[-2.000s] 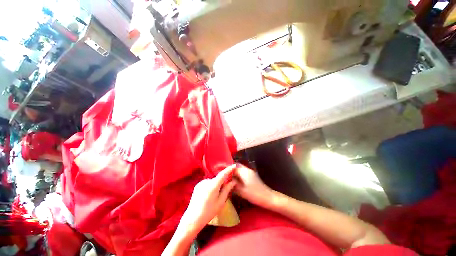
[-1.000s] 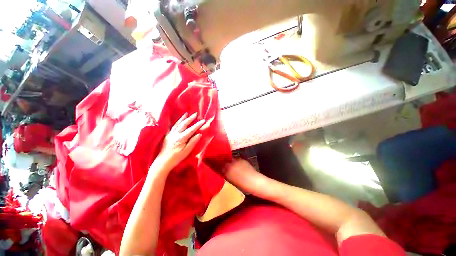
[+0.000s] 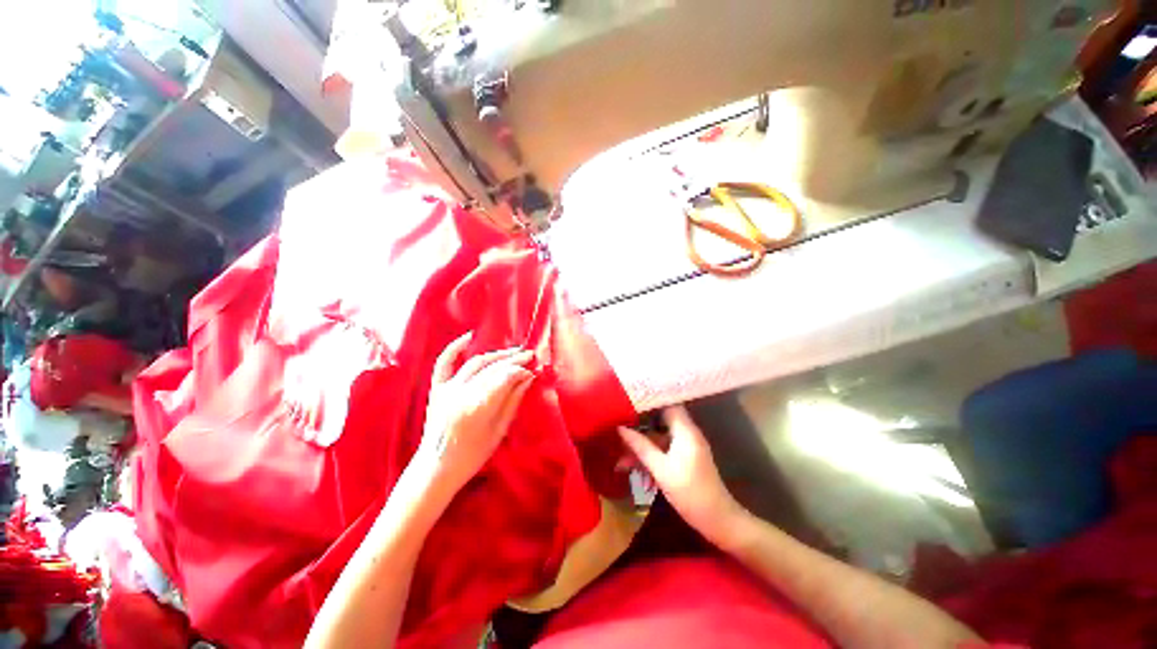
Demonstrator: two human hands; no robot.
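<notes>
The bright red fabric (image 3: 381, 507) lies heaped over the left of the table and my lap, its top end at the needle area. My left hand (image 3: 480, 403) is on the fabric, its fingertips closed on a raised fold. My right hand (image 3: 685, 467) is at the fabric's edge beside the table's front edge, thumb and forefinger apart; its other fingers are partly hidden, so its grip is unclear. A dull yellow piece (image 3: 590, 558) shows beneath the red. The sewing machine (image 3: 660, 64) stands above, its presser foot blurred.
Scissors with yellow-orange handles (image 3: 742, 228) lie on the white table (image 3: 812, 311) under the machine arm. A dark flat rectangle (image 3: 1038, 188) lies at its right end. A dark blue object (image 3: 1059, 444) and red pieces (image 3: 1015, 583) are below right. Cluttered worktables (image 3: 190, 140) stand at left.
My hands, together at first, have parted. My left hand moved up onto the fabric, lay flat, and now pinches a fold. My right hand moved right, to the table edge.
</notes>
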